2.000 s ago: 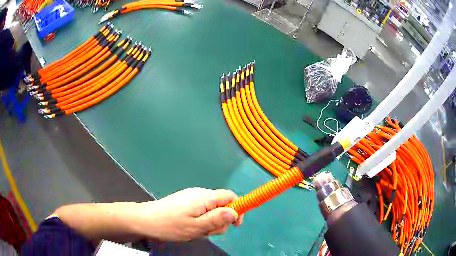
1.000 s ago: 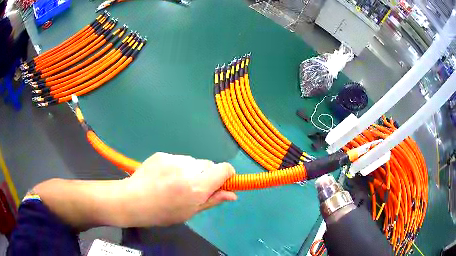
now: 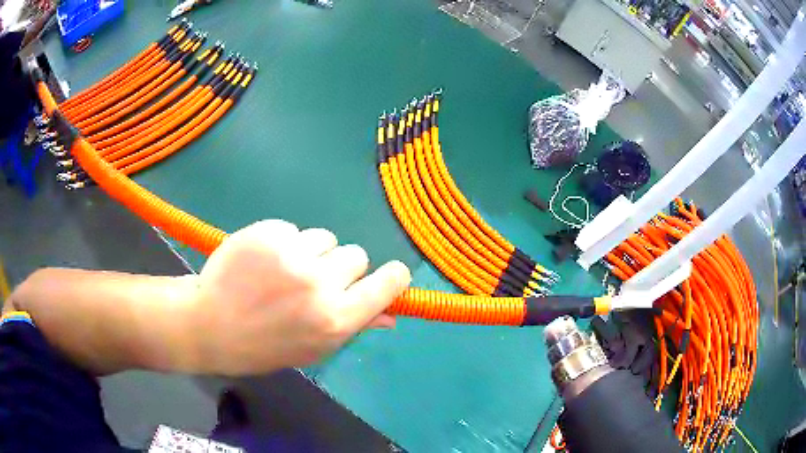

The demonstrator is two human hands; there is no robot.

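Note:
My left hand point(image 3: 292, 301) is closed around the ribbed orange middle of a cable assembly point(image 3: 464, 306). The cable runs from the upper left, through my hand, to the right. A black sleeve point(image 3: 558, 309) sits on its right end, with a short yellow band beside it, close to the pale uprights; the tip beyond is hard to make out. Another black band shows near its far left end. The heat gun point(image 3: 579, 358), with a silver nozzle and black front, points up just below the black sleeve. My right hand is not in view.
Curved cable assemblies lie at left point(image 3: 146, 115) and centre-right point(image 3: 442, 199). An orange cable pile point(image 3: 720, 327) lies beside the pale uprights point(image 3: 707, 168). A plastic bag point(image 3: 561, 133), a black roll point(image 3: 622, 166) and a blue bin point(image 3: 90, 19) rest on the green table point(image 3: 309, 106).
The held cable has swung from slanting up rightward to nearly level at its right end, its left end rising toward the upper left. My left hand moved left and up. The nozzle shifted slightly.

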